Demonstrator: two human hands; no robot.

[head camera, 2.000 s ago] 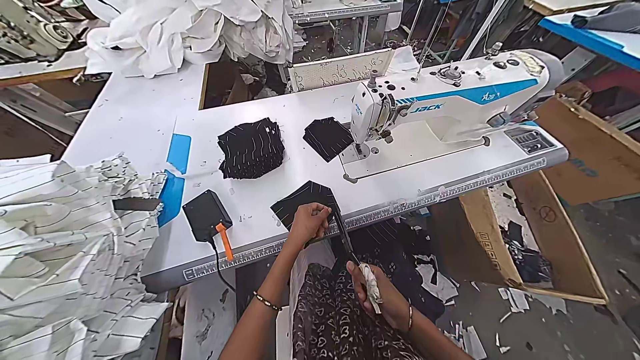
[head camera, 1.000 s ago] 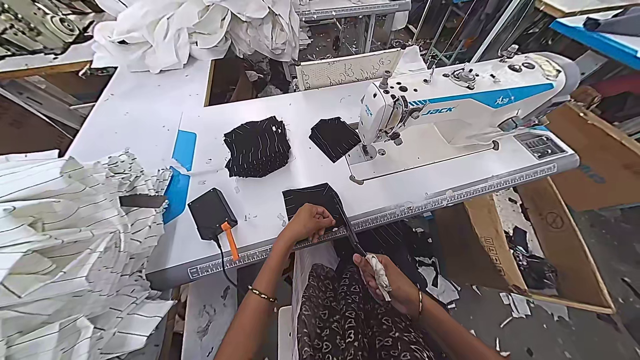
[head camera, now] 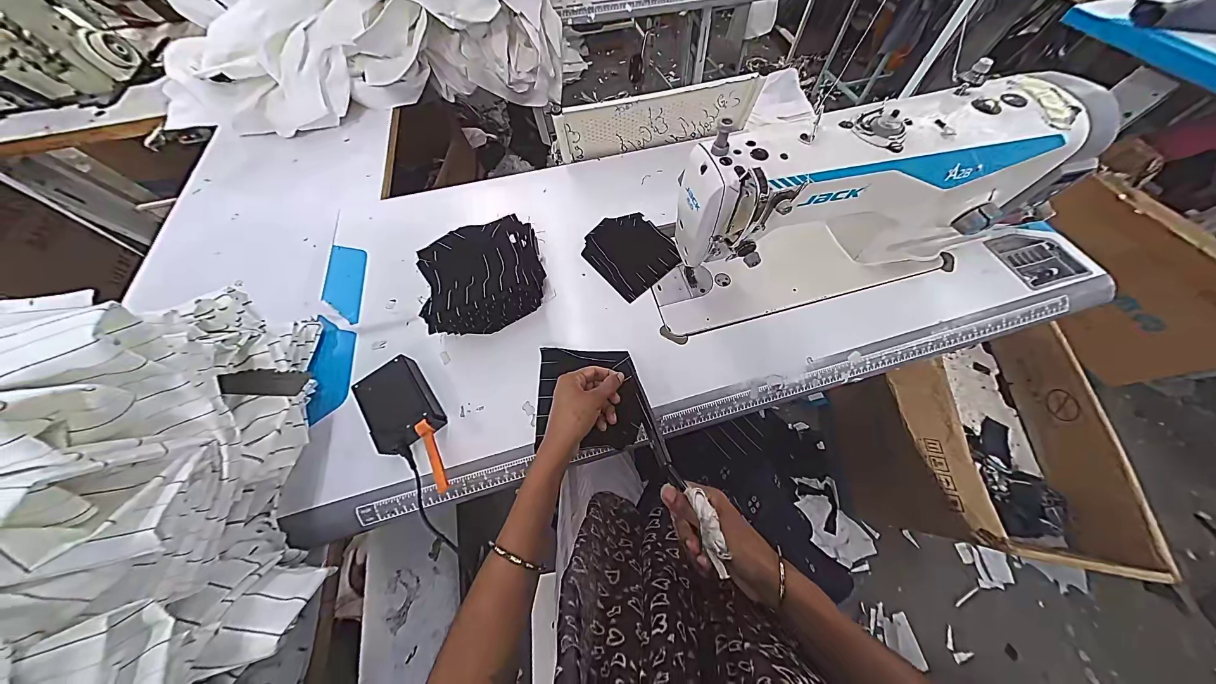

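Observation:
My left hand point(head camera: 586, 401) pinches the upper edge of a black striped fabric piece point(head camera: 560, 375) lying at the table's front edge. Scissors point(head camera: 654, 432) with cloth-wrapped handles are in my right hand point(head camera: 708, 532), their blades pointing up along the right side of that piece. Beyond my hands, a stack of black striped fabric pieces point(head camera: 483, 275) lies left of a smaller black stack point(head camera: 630, 255), which is beside the needle area of a Jack sewing machine point(head camera: 855, 190).
A black box point(head camera: 397, 404) with an orange tab and cable sits near the front edge. White striped fabric point(head camera: 123, 475) is heaped at left, white cloth point(head camera: 313, 57) at the back. An open cardboard box point(head camera: 1092, 446) with scraps stands at right below the table.
The black piece under my left hand has turned, and its edge now lies straighter across the table. The fingers of my left hand have shifted to its upper right corner. The scissors stay in my right hand.

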